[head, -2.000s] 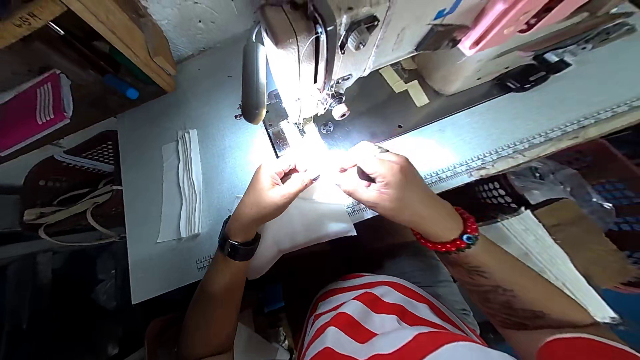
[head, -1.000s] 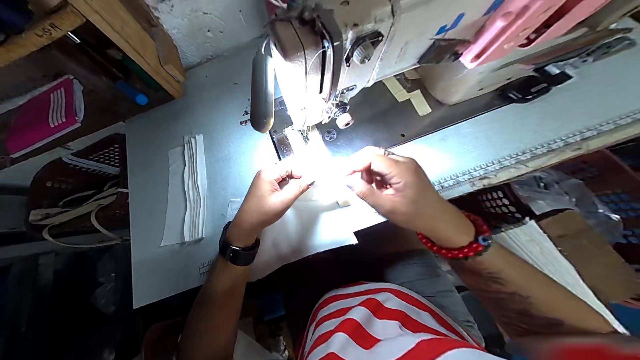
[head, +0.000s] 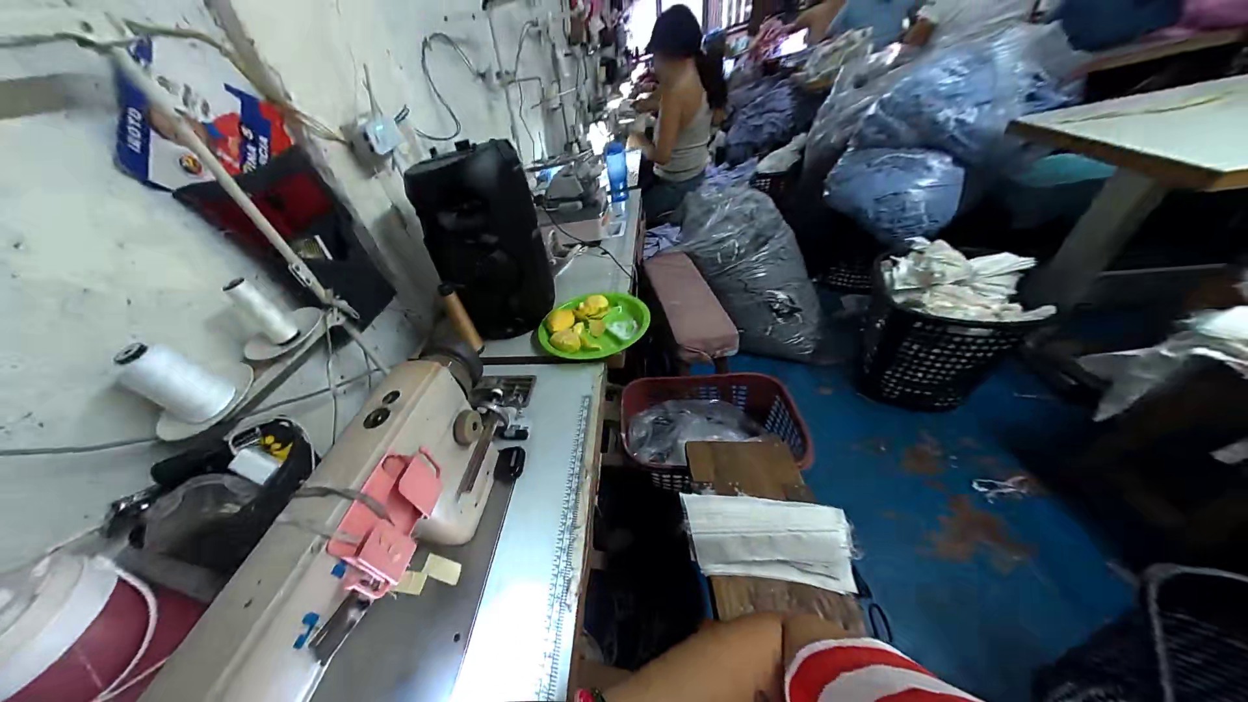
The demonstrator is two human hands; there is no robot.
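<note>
Neither of my hands shows in the head view; only my bent arm, in a red-and-white striped sleeve, enters at the bottom edge. A sewing machine (head: pixel 292 526) with a pink plastic holder (head: pixel 390 522) strapped on it stands on the worktable (head: pixel 536 507) at the left. Right of the table, just above my arm, a stack of white cloth pieces (head: pixel 770 541) lies on a wooden bench (head: pixel 751 468).
A green plate (head: pixel 593 327) with yellow fruit stands near a black speaker (head: pixel 483 239). A red basket (head: pixel 717 429), a wrapped grey bundle (head: pixel 751 268) and a black basket of cloth (head: pixel 926 341) are on the blue floor. Farther back, a person (head: pixel 678 107) sits at the table row.
The view has swung strongly to the right along the worktable. Both hands, earlier working at the white cloth under the machine's needle area, are out of sight.
</note>
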